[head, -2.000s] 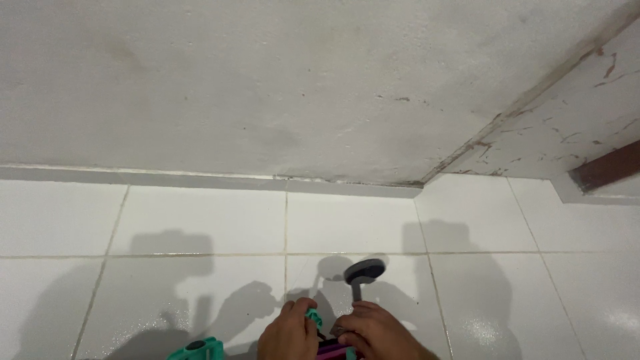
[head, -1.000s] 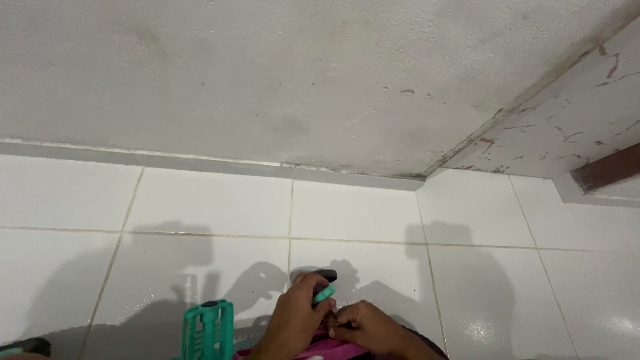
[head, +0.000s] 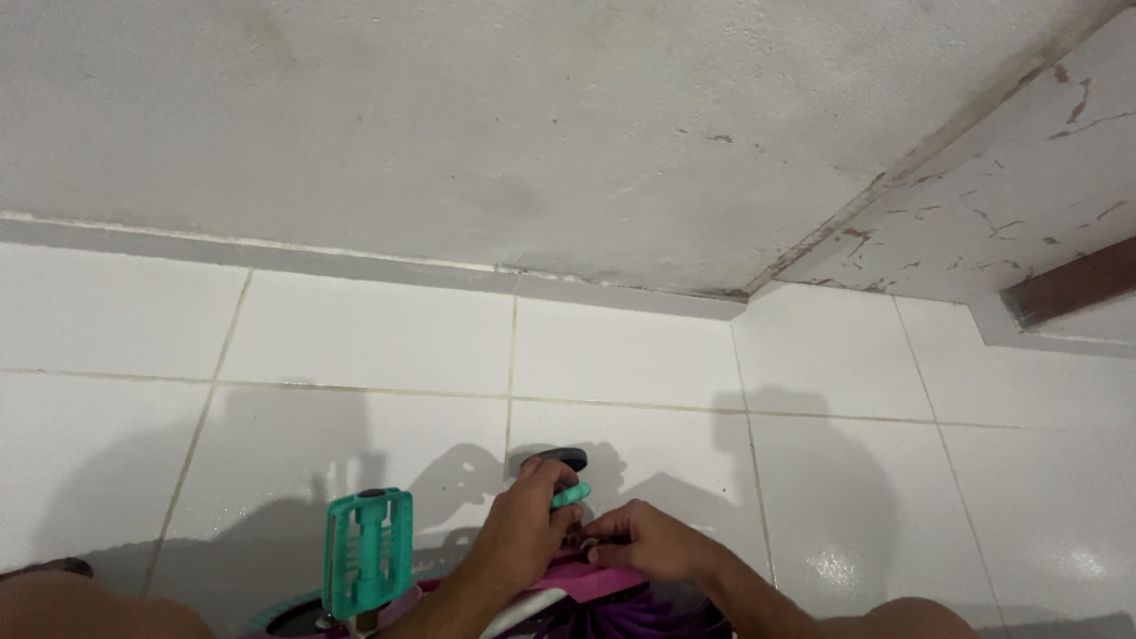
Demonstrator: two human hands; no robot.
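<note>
At the bottom centre, my left hand [head: 525,524] is closed around a small teal plastic part [head: 571,495] beside a dark round disc [head: 561,459]. Close to its right, my right hand [head: 646,546] pinches at something small and dark where the fingers of both hands nearly meet; the detail there is hidden. Under the hands lie a pink part [head: 593,581] and shiny purple material [head: 612,614]. A teal plastic bicycle pedal [head: 368,555] stands upright left of my left forearm, with part of a dark wheel [head: 297,619] below it.
A white tiled floor [head: 621,355] meets a grey baseboard [head: 373,271] and a stained pale wall [head: 426,115]. At right are a wall with peeling paint [head: 1003,204] and a dark brown strip [head: 1078,284]. My bare legs show at both lower corners.
Two seconds ago the dark disc stood higher on its grey stem, right of my left hand; now it sits lower, behind my left fingers. More of the teal pedal has come into view.
</note>
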